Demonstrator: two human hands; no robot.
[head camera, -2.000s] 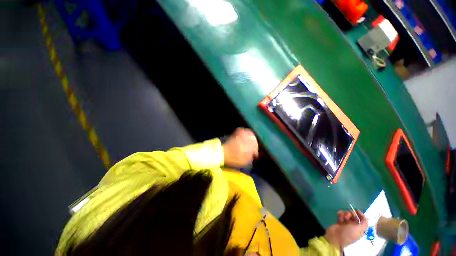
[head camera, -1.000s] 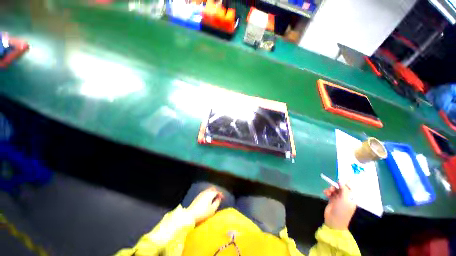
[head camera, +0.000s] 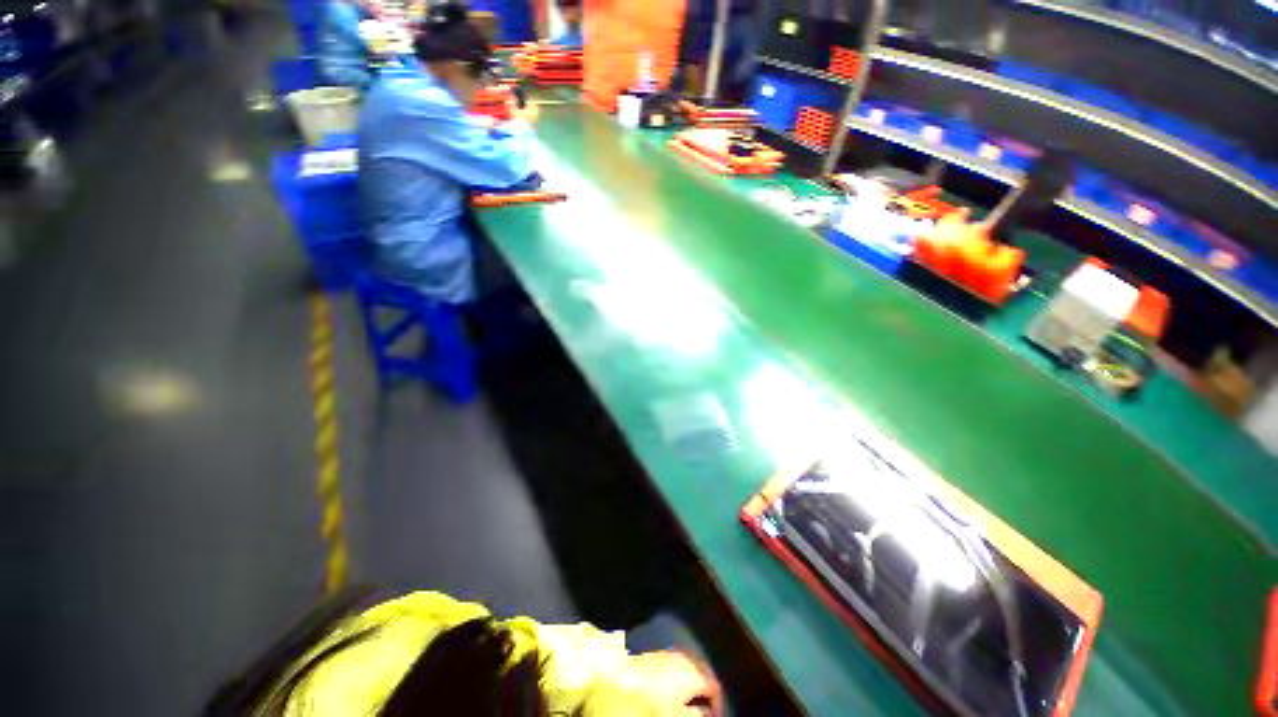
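Note:
A black glossy LCD panel (head camera: 876, 567) lies in an orange-red foam tray (head camera: 1030, 549) on the green bench at the lower right. Clear, wrinkled film with bright reflections covers its screen. The tray's near corner is cut off by the bottom edge. My left hand (head camera: 684, 684) is at the bottom edge, beside the bench's near edge and left of the tray, not touching it. It is blurred and partly cut off, so its fingers do not show clearly. My right hand is out of the picture.
A clear plastic sheet (head camera: 697, 423) lies left of the panel. Across the bench are a whitish box (head camera: 1086, 311) with a cable and orange parts (head camera: 970, 255). A person in blue (head camera: 421, 168) sits farther along on a blue stool (head camera: 421, 336).
The view has swung left along the bench, so the panel sits lower right. My right hand, its thin tool, the white paper and the tan roll have left the picture.

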